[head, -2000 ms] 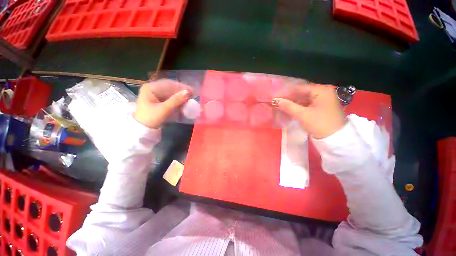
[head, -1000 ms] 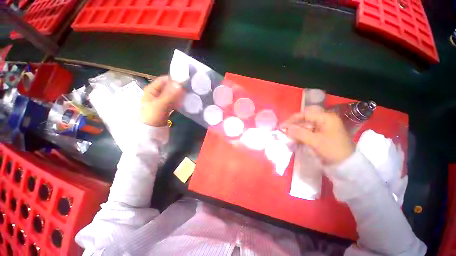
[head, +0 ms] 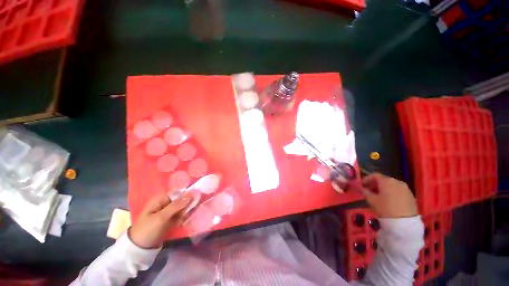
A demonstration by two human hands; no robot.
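Note:
A clear film sheet with two rows of pale discs [head: 185, 151] lies slantwise on the left of the red mat [head: 217, 134]. My left hand [head: 162, 219] pinches its near end, where the film is folded or bunched at the mat's front edge. My right hand [head: 384, 192] is at the mat's right edge with its fingers on the dark handles of the scissors [head: 315, 149]. The blades point up and left over the white cloths [head: 326, 125]. A whitish disc strip [head: 258, 148] lies upright mid-mat.
A clear bottle with a metal top [head: 283, 92] stands at the mat's back. Red trays [head: 455, 148] are at right, with dark round parts in a lower one. Plastic bags [head: 30, 179] and a yellow paper note [head: 118, 223] lie at left.
The view has turned to the right. My right hand has let go of the film and moved to the scissors. The film has come down onto the mat, still in my left hand.

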